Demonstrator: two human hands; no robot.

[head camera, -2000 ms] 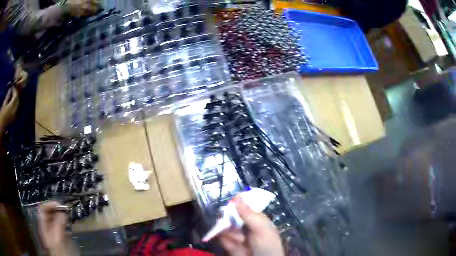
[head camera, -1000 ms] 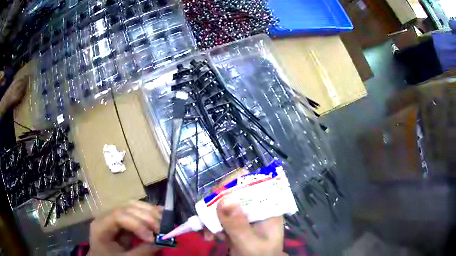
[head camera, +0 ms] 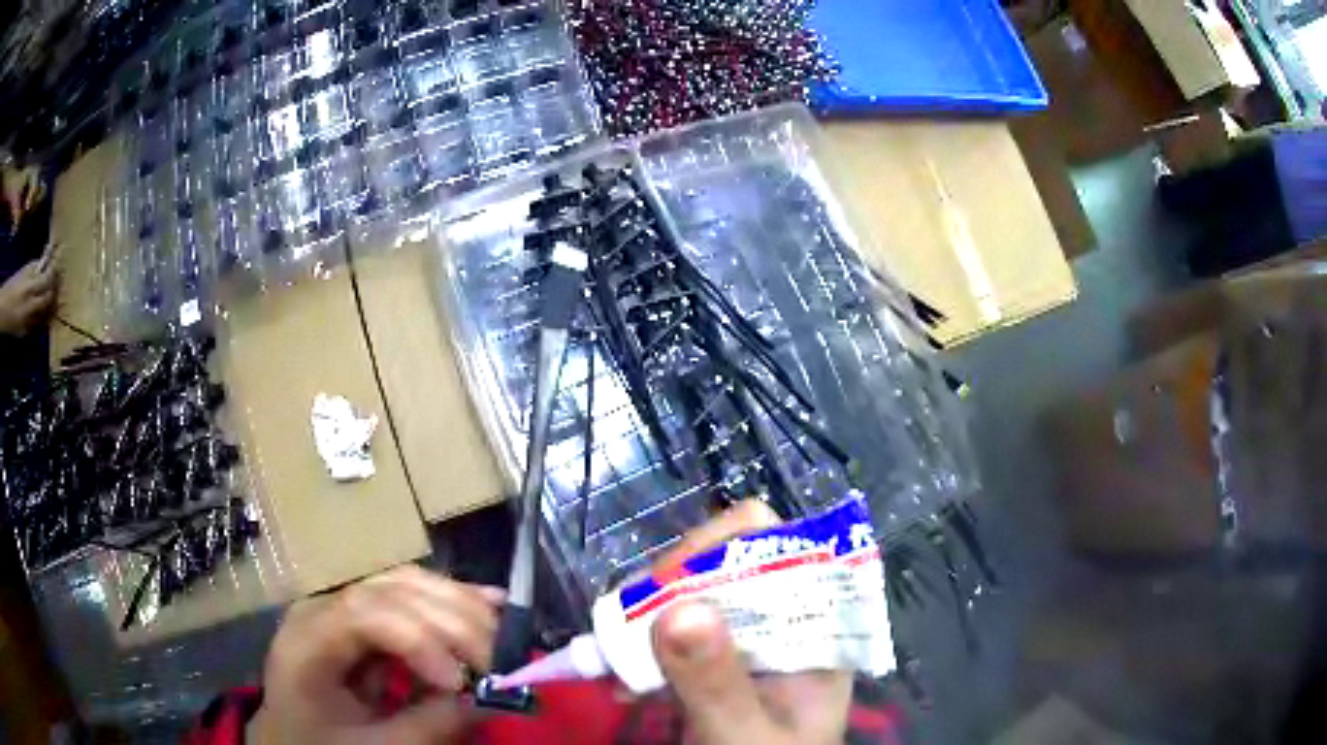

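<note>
My right hand [head camera: 728, 662] holds the white glue tube [head camera: 757, 604] with blue and red print, its pale pink nozzle pointing left. The nozzle tip touches or nearly touches the small black end piece [head camera: 504, 696]. My left hand [head camera: 381, 655] grips the black strip part [head camera: 539, 466] near that end piece. The strip stands up from my fingers, with a white patch near its upper end. Behind it, the clear tray [head camera: 473, 342] holds many black strips lying across it. My left fingertips partly hide the end piece.
A tray of black parts [head camera: 109, 480] lies at the left, a crumpled tissue [head camera: 344, 437] on the cardboard sheet [head camera: 277, 349]. A large far tray [head camera: 349, 131], a red-and-black pile [head camera: 691, 58] and a blue bin [head camera: 931, 56] are behind. Another person's hand [head camera: 29, 299] shows at the left edge.
Two seconds ago my left hand was empty at the lower left; it now holds a black strip part. The tube has been turned and its nozzle brought to the end piece. Since one second ago, little has changed.
</note>
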